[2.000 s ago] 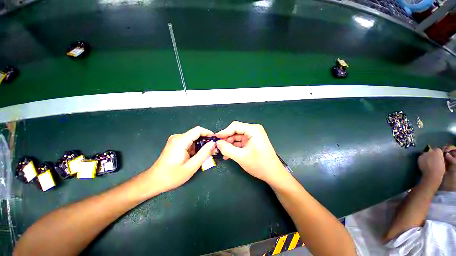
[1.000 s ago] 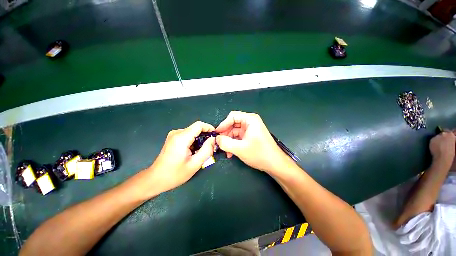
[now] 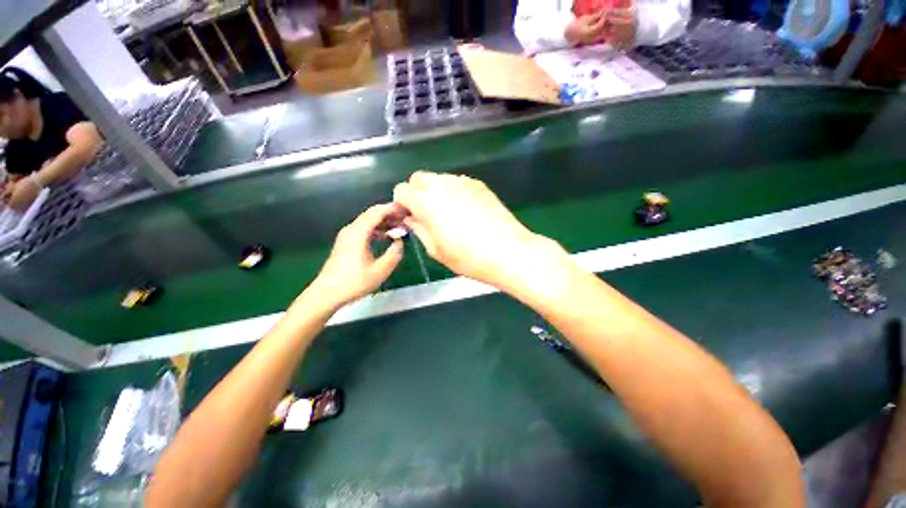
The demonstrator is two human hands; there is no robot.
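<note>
My left hand (image 3: 356, 260) and my right hand (image 3: 459, 223) are raised together over the white edge strip (image 3: 636, 255). Their fingertips meet around a small unit, of which only a white square piece (image 3: 397, 233) shows between the fingers. The rest of it is hidden by my hands. Black units with white-and-yellow squares (image 3: 298, 413) sit on the green bench at left, partly behind my left forearm. Dark tweezers (image 3: 549, 337) lie on the bench, partly behind my right forearm.
The green belt (image 3: 556, 189) carries a unit at right (image 3: 652, 209) and two at left. Clear bags (image 3: 159, 417) and a blue-black box (image 3: 30, 427) are at far left. A small parts pile (image 3: 850, 282) is at right. Beyond are trays (image 3: 429, 84), cardboard (image 3: 510, 75) and two people.
My view has tilted up, showing the far side of the line. My hands have moved up and forward from the bench with the unit. My left forearm now covers some of the grouped units.
</note>
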